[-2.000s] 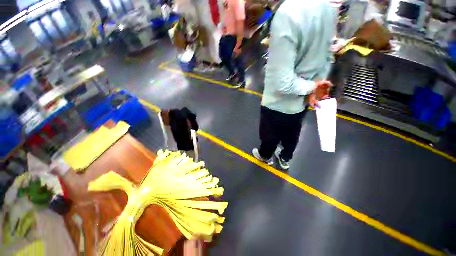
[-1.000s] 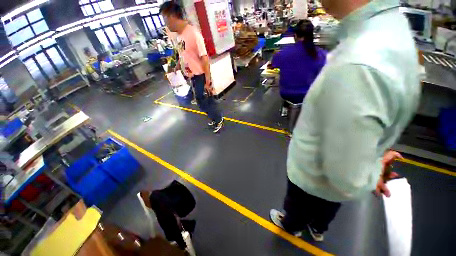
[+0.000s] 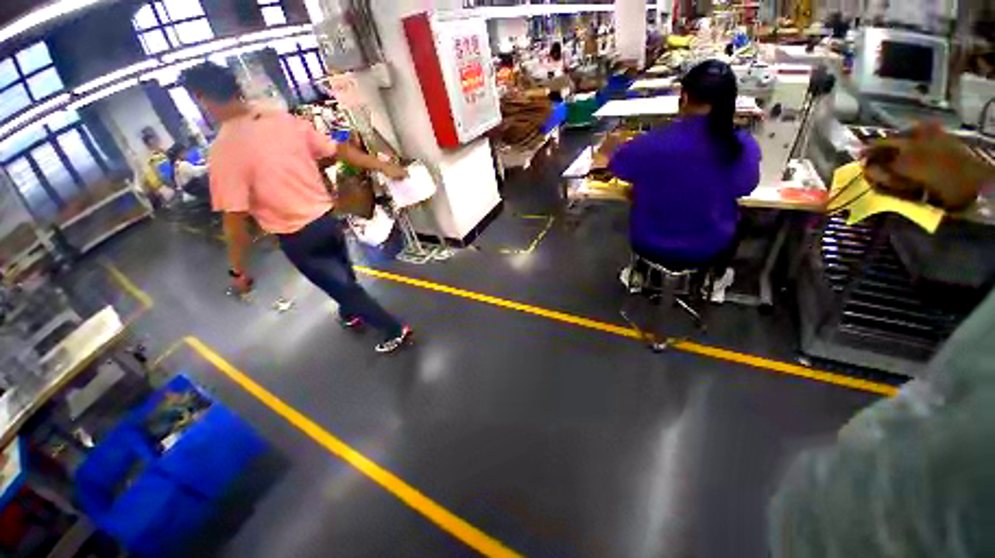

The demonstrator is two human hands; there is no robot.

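Neither my left hand nor my right hand is in the picture. Nearest in front of me, a pale green sleeve [image 3: 900,458] of a person fills the lower right corner, blurred and cut off by the edge. Blue plastic bins [image 3: 202,469] stand on the floor at the lower left, with some material in one of them. Dark grey floor [image 3: 524,436] with yellow aisle lines [image 3: 360,460] lies ahead.
A person in a pink shirt [image 3: 273,169] is at the left by a white pillar [image 3: 458,185]. A person in purple [image 3: 687,191] sits on a stool at a work table. Brown material [image 3: 927,164] lies at the right near a monitor [image 3: 903,63]. A bench [image 3: 66,365] is left.
The wooden desk, yellow strips and dark folding chair have left the view. The person in green has shifted to the right edge. The person in pink has turned away, reaching toward the pillar.
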